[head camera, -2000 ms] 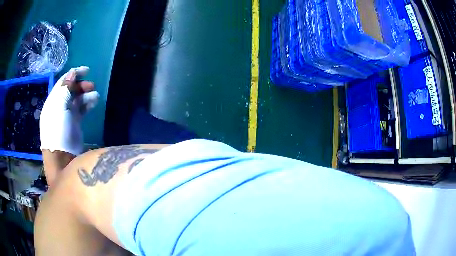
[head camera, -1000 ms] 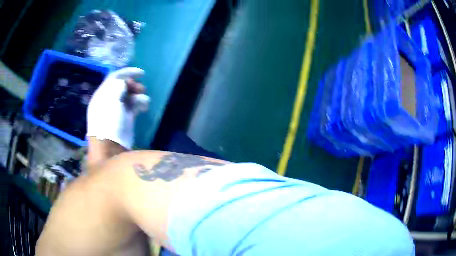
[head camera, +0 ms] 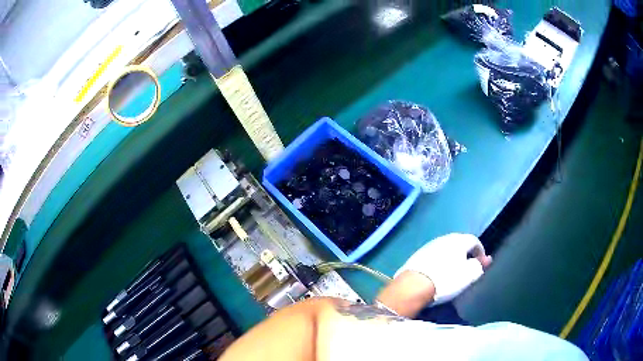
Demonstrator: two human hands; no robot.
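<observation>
My left hand [head camera: 451, 268], in a white glove with bare fingertips, hovers near the bench edge, right of the blue bin. Its fingers are loosely curled with a gap between them; nothing shows in it. Its forearm passes behind a bare, tattooed arm [head camera: 282, 330] that crosses the bottom; my right hand is out of view. The open blue bin [head camera: 300, 220] holds small black round parts [head camera: 344, 190]. The metal fixture [head camera: 307, 254] lies left of the bin, partly hidden by the arm. The black ribbed tray [head camera: 204, 310] holds several black rods [head camera: 158, 321] with silver ends.
A clear bag of black parts [head camera: 405, 137] lies behind the bin on the teal bench [head camera: 518, 166]. More bags [head camera: 515, 88] and a white-and-black object [head camera: 553, 42] lie farther right. A yellowish ring [head camera: 134, 95] and a slanting metal bar [head camera: 211, 39] are upper left. Blue crates [head camera: 624, 317] show lower right.
The view has swung left over the bench, bringing the fixture, tray and rods into sight. The crates have slid to the right edge. The gloved hand now appears farther right of the bin.
</observation>
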